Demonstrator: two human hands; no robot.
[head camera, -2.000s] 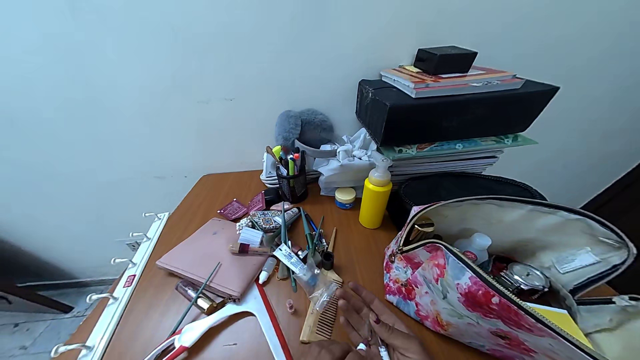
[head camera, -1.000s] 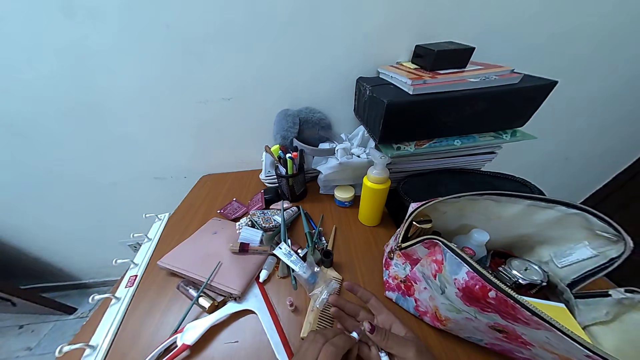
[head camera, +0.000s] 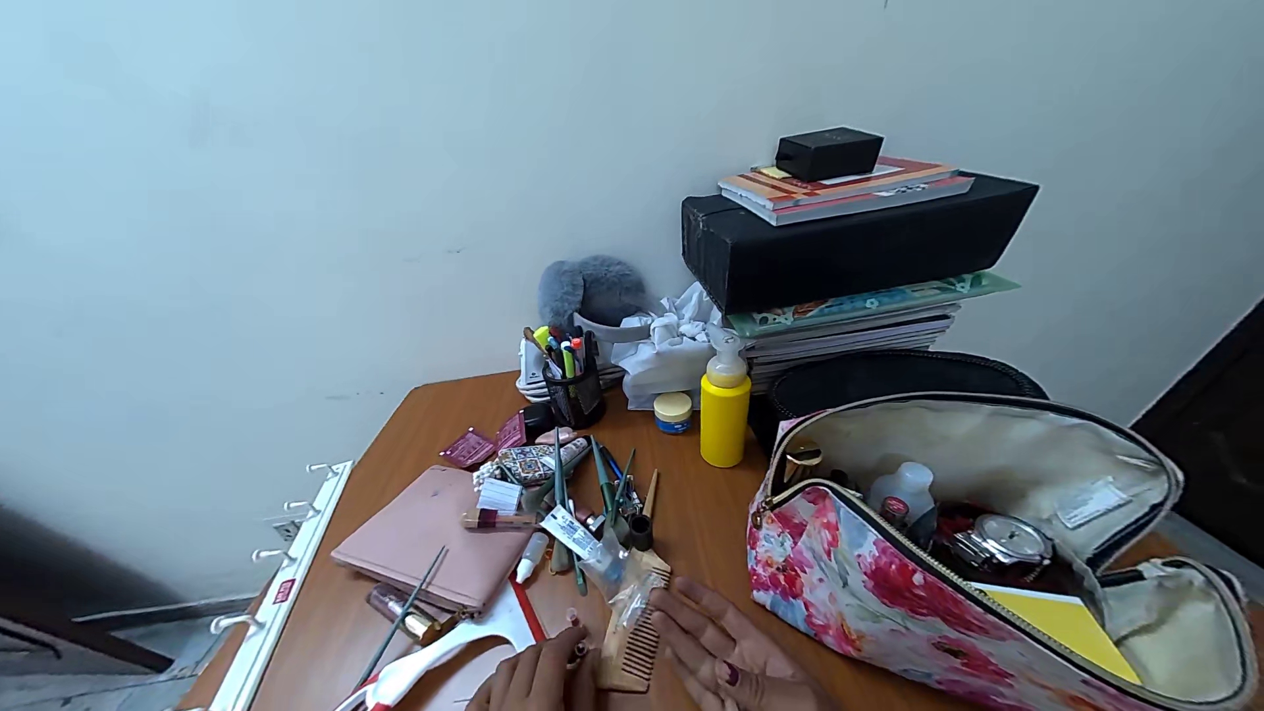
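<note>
My left hand (head camera: 538, 676) is low in the frame, fingers bent, beside a wooden comb (head camera: 627, 657). Small pinkish items (head camera: 575, 632) show at its fingertips; whether it grips them is unclear. Palm partly up, my right hand (head camera: 736, 657) is just right of the comb, fingers apart and nothing visible in it. Clear plastic wrapping (head camera: 632, 597) covers part of the comb. Above lie a white tube (head camera: 571, 531), brushes (head camera: 604, 479) and a lip gloss tube (head camera: 501, 519). An open floral pouch (head camera: 889, 583) stands at right, holding a wristwatch (head camera: 1007, 541) and a bottle (head camera: 904, 491).
A pink wallet (head camera: 434, 538), a red-and-white handled tool (head camera: 464, 642) and a white hook rail (head camera: 286, 592) lie at left. Behind stand a mesh pen cup (head camera: 575, 395), a small jar (head camera: 672, 413), a yellow pump bottle (head camera: 725, 420) and a black box (head camera: 849, 242) on stacked books.
My hands were close together one second ago, around a small white item. They are now apart, left hand further left, right hand opened out. That white item no longer shows.
</note>
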